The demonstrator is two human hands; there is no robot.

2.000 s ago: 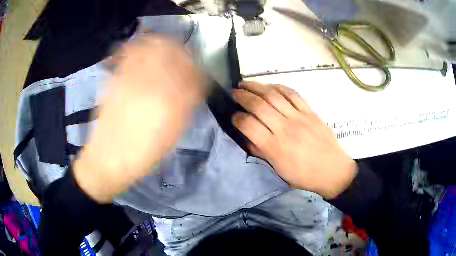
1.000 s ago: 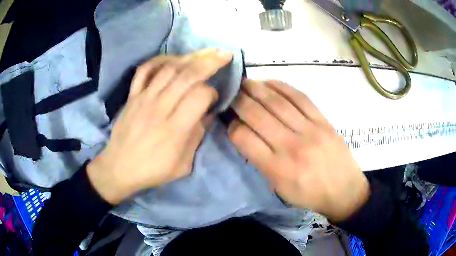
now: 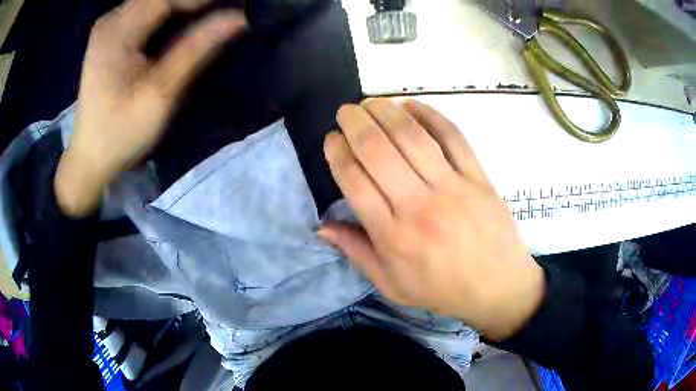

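The garment lies across the machine bed and the lap. Its black side (image 3: 252, 88) is turned up at the top centre, and its grey-blue inner side (image 3: 244, 179) shows below with a seam line. My right hand (image 3: 431, 214) lies on the garment's right edge, with the thumb and fingertips at the cloth. My left hand (image 3: 126, 99) is at the upper left over the black cloth, blurred, fingers spread and thumb apart. I cannot tell whether it touches cloth. The needle area is not visible.
Gold-handled scissors (image 3: 568, 76) lie on the white machine bed (image 3: 610, 164) at the upper right. A knurled knob (image 3: 392, 27) is at the top centre. A printed ruler scale runs along the bed. Blue baskets (image 3: 675, 328) show at the lower right and lower left.
My left hand has left the centre and moved to the upper left. The garment has been turned over at the top, so black cloth now covers the middle. My right hand stays at the edge.
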